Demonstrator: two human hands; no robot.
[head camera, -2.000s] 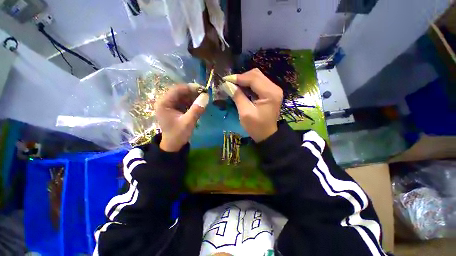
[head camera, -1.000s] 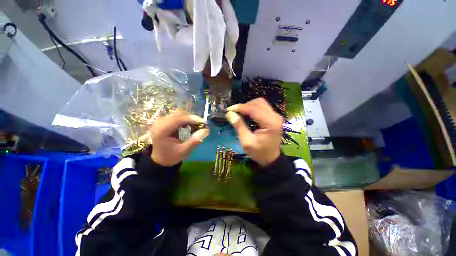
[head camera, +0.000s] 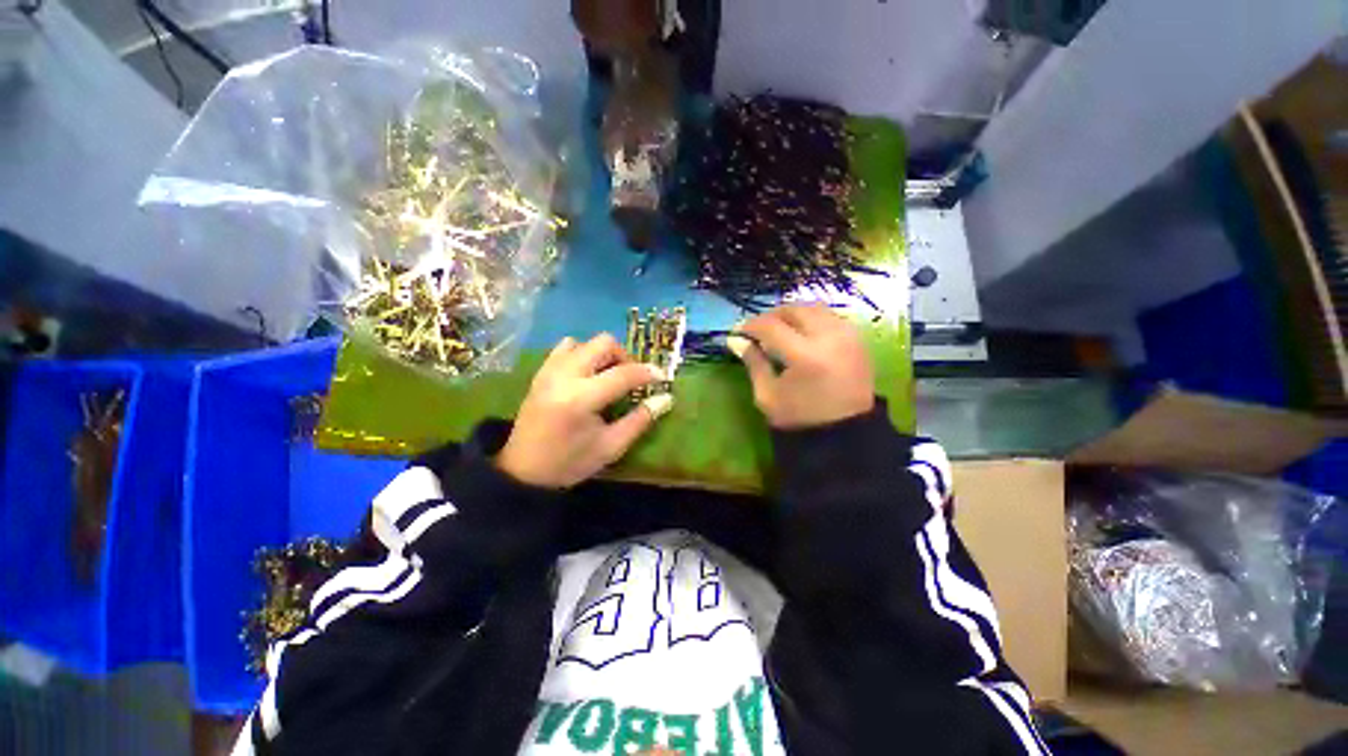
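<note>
A small row of gold pieces (head camera: 652, 337) lies on the green and blue mat (head camera: 695, 443) in front of me. My left hand (head camera: 584, 411) is at the row's lower left, its thumb and fingertips in cream finger cots, around the lower ends of the pieces; whether it grips one is unclear. My right hand (head camera: 806, 363) is right of the row, thumb and finger pinched at the end of short black leads (head camera: 713, 347) beside the row. It is not clear whether it holds one. The machine head (head camera: 636, 185) stands beyond the row.
A clear bag of gold pieces (head camera: 444, 266) lies at the left. A heap of black leads (head camera: 776, 200) is right of the machine head. Blue bins (head camera: 222, 495) stand at left, a cardboard box (head camera: 1027, 561) with a clear bag (head camera: 1197, 583) at right.
Both hands have come down from the machine head towards my body, to the row of gold pieces. The view has tilted down, showing more of the bag, lead heap and bins.
</note>
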